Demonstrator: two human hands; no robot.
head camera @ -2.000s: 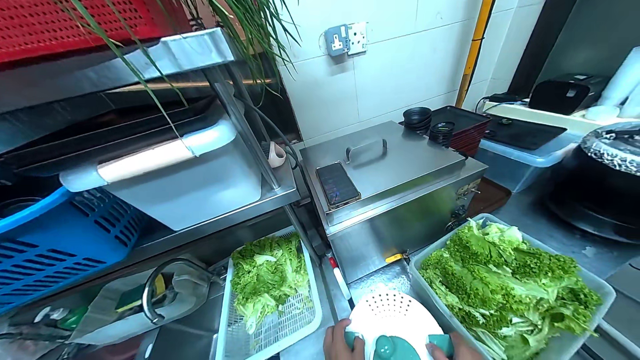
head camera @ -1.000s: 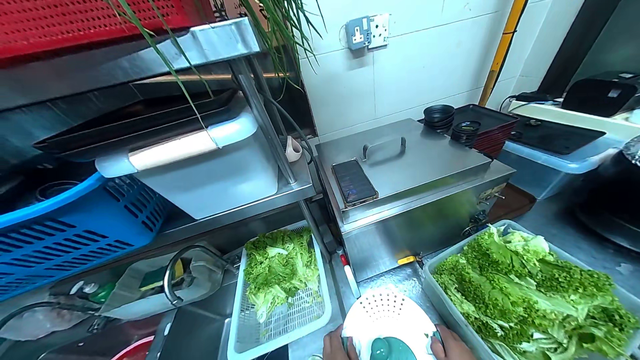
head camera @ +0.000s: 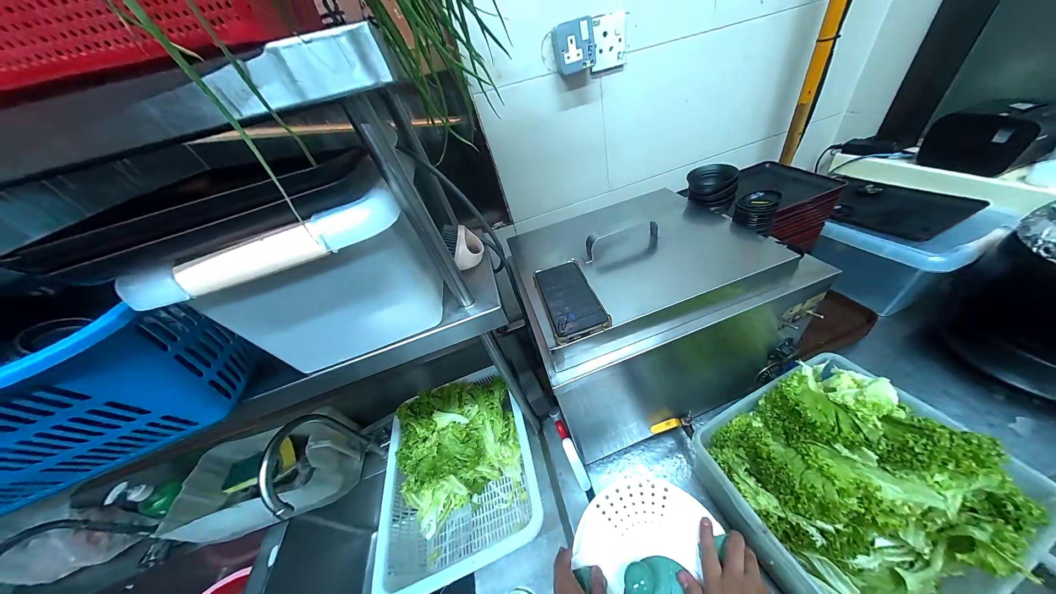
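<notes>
A white perforated plastic colander (head camera: 639,516) stands on the steel counter at the bottom centre, with a green plastic part (head camera: 656,575) in its lower portion. My left hand (head camera: 577,573) is at its lower left edge, partly cut off by the frame. My right hand (head camera: 724,561) lies at its right side, fingers over the rim and near the green part. Whether the fingers grip firmly is hard to see. Lettuce leaves (head camera: 874,478) fill a grey plastic tub at the right. More lettuce (head camera: 458,445) lies in a white slotted basket (head camera: 528,528) at the left.
Behind the colander stands a lidded steel appliance (head camera: 701,272) with a phone (head camera: 572,299) on it. A red-and-white knife-like tool (head camera: 572,456) and a yellow-handled item (head camera: 667,425) lie nearby. A sink tap (head camera: 268,470), blue basket (head camera: 99,412) and steel shelf (head camera: 429,330) are at left.
My right hand now reaches over the colander's right rim with more of its fingers showing. The view has swung somewhat since two seconds ago.
</notes>
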